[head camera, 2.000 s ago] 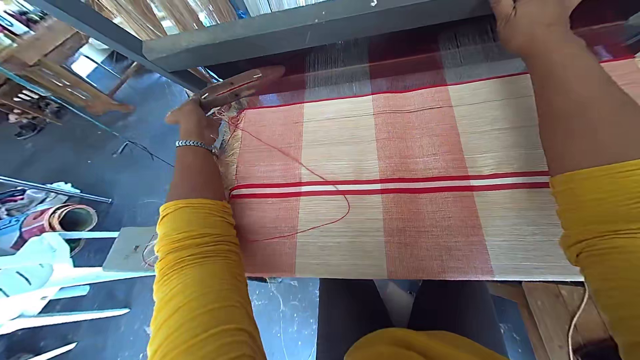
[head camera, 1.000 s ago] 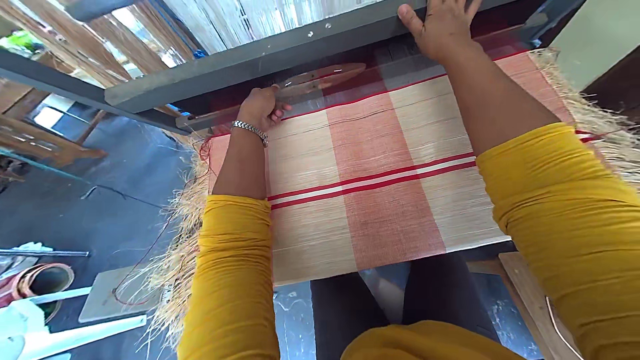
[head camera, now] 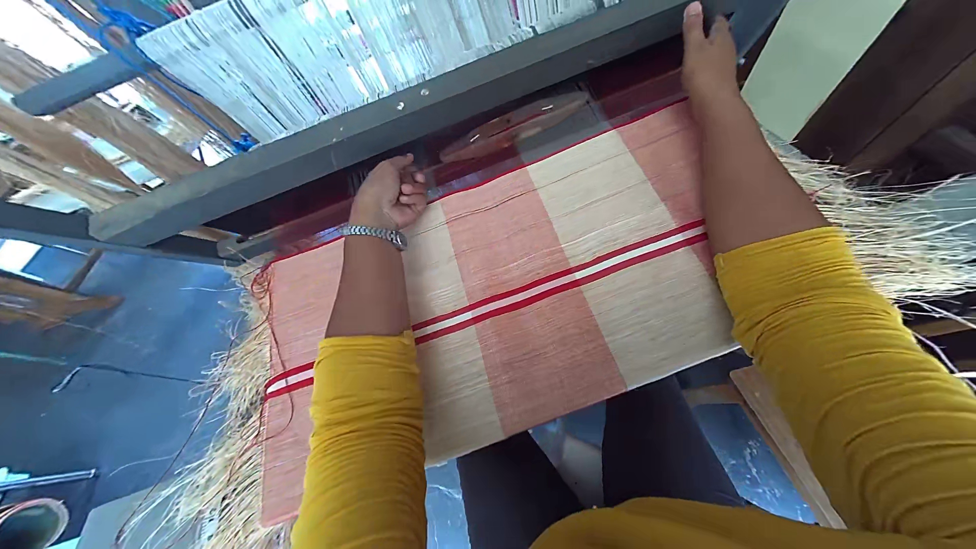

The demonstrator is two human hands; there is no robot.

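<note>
A loom carries a striped cloth [head camera: 526, 290] in pink and cream, crossed by a red and white band. My left hand [head camera: 391, 194], with a metal-band watch [head camera: 375, 235] on its wrist, is over the warp just below the loom's grey beater beam [head camera: 396, 114]. Its fingers are curled; whether they hold thread cannot be told. A wooden boat shuttle [head camera: 515, 128] lies on the dark red and grey warp to its right. At the beam's right end is my right hand [head camera: 709, 53], its fingers wrapped over the beam and partly hidden.
White heddles [head camera: 351, 61] stand behind the beam. Loose straw-coloured fringe [head camera: 900, 229] sticks out at the cloth's right edge, and more fringe [head camera: 229, 427] at the left. Red thread [head camera: 263, 286] hangs at the left edge. A wooden bench [head camera: 789, 442] is below right.
The shuttle was at my left hand at the cloth's left edge two seconds ago; now it lies on the warp between my hands. My right hand has closed around the beam.
</note>
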